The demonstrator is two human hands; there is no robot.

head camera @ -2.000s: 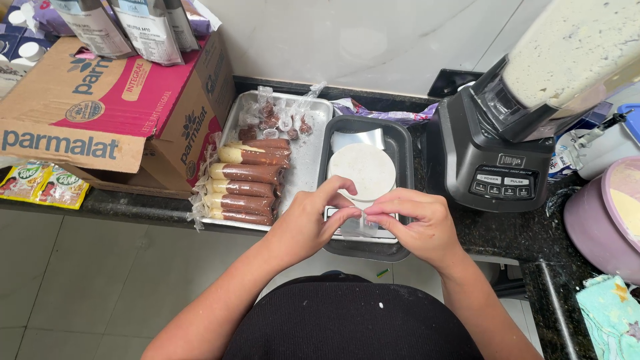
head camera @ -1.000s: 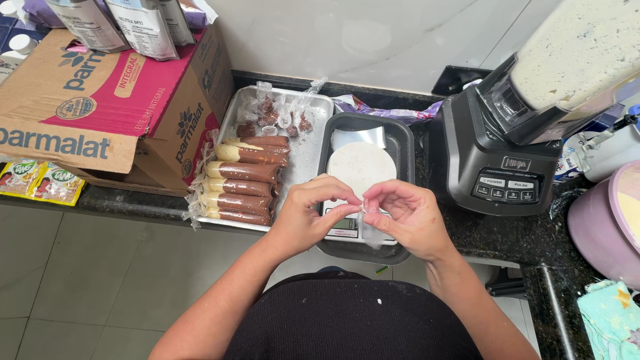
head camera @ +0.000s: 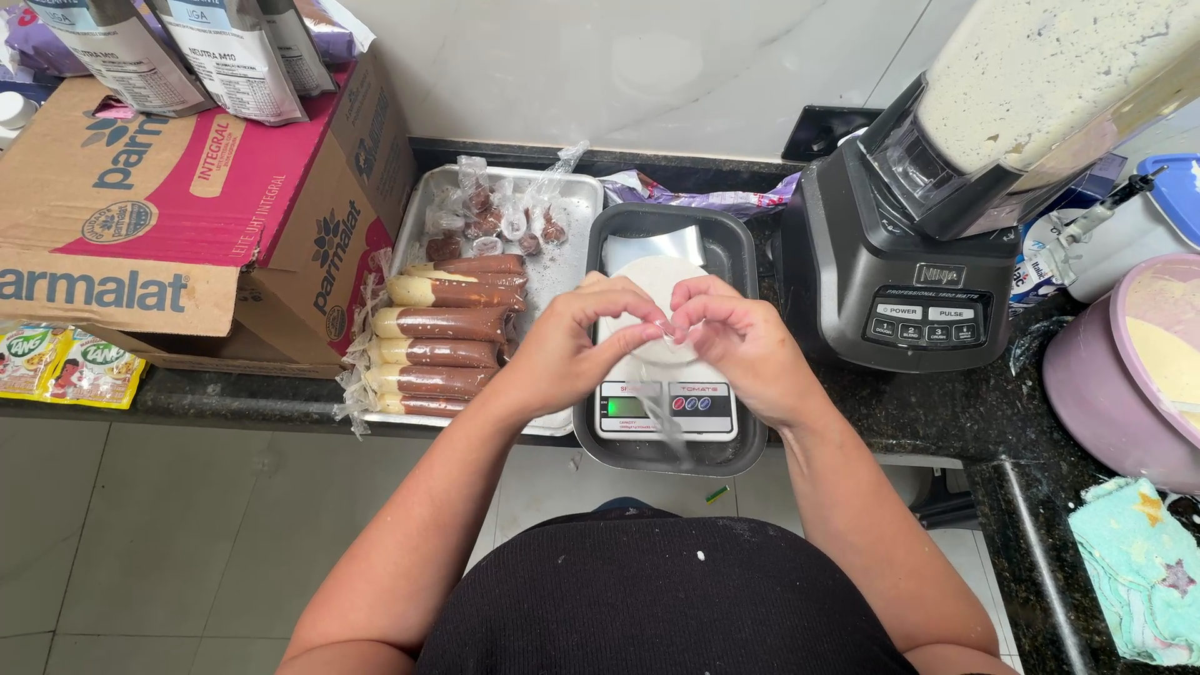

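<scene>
My left hand (head camera: 600, 337) and my right hand (head camera: 736, 337) meet fingertip to fingertip, pinching the top of a thin clear plastic bag (head camera: 667, 427) that hangs down between them. Beneath is a digital kitchen scale (head camera: 667, 411) with a round white platform and a lit green display, standing in a dark rectangular pan (head camera: 741, 248). Behind the platform, a silvery sheet (head camera: 656, 246) lies in the pan. To the left, an aluminium tray (head camera: 581, 197) holds several filled plastic tubes (head camera: 441, 323), brown and cream, and knotted small bags (head camera: 487, 220) with brown contents.
A cardboard box (head camera: 319, 281) with pouches (head camera: 234, 61) on top stands left, drink-mix sachets (head camera: 70, 361) before it. On the right are a Ninja blender (head camera: 900, 262) with a pale, speckled mixture, a pink tub (head camera: 1087, 375) and a cloth (head camera: 1139, 548). A purple wrapper (head camera: 694, 195) lies behind the pan.
Both hands stay together over the scale, the fingers shifting on the plastic. The bag hangs more plainly below them now than two seconds ago.
</scene>
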